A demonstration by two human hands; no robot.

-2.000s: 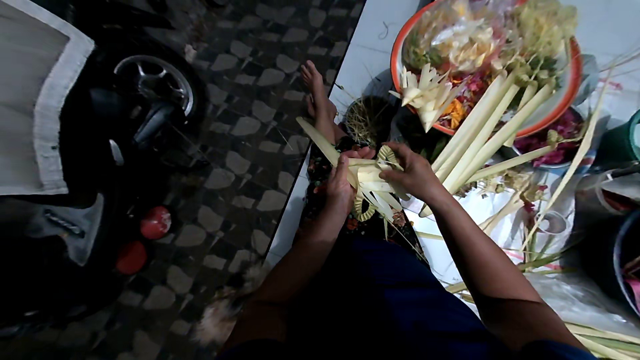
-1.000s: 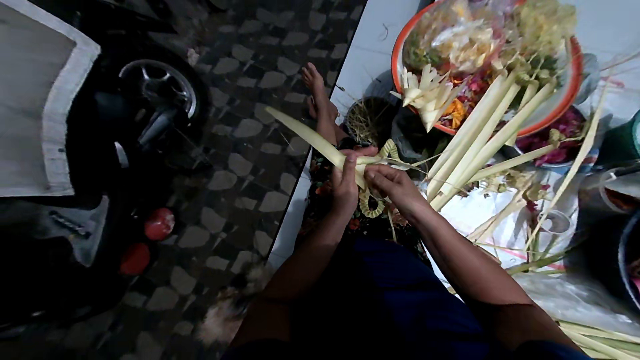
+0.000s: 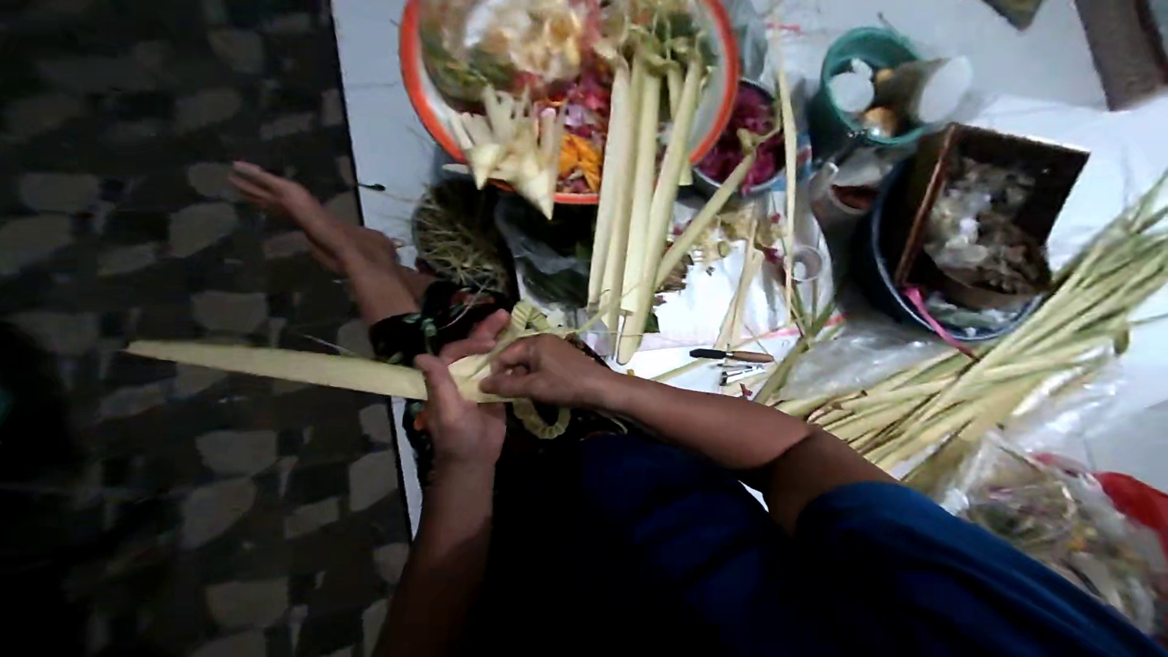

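Note:
Over my lap, my left hand (image 3: pixel 464 401) grips a broad, pale palm-leaf strip (image 3: pixel 274 367) whose long tapered end points left. My right hand (image 3: pixel 543 368) pinches the same leaf at its near end, close against the left hand's fingers. A notched, curled leaf piece (image 3: pixel 540 422) hangs just under my hands; whether it is joined to the strip, I cannot tell. Several folded palm-leaf lengths (image 3: pixel 643 201) lean on a basin with an orange rim (image 3: pixel 415 100), which holds petals and pointed leaf pieces (image 3: pixel 511 155). A small knife (image 3: pixel 730 355) lies right of my hands.
A green tub (image 3: pixel 826 87), a bowl of dark pink petals (image 3: pixel 744 137) and a dark blue basin (image 3: pixel 881 265) with a brown box (image 3: pixel 940 182) stand on the right. A bundle of long leaves (image 3: pixel 995 383) lies on plastic. The patterned floor (image 3: pixel 228 438) drops off at left.
The view has swung to the right, and the motorbike at left is out of it. Between the two earlier frames, the leaf's long end came out further to the left of my hands.

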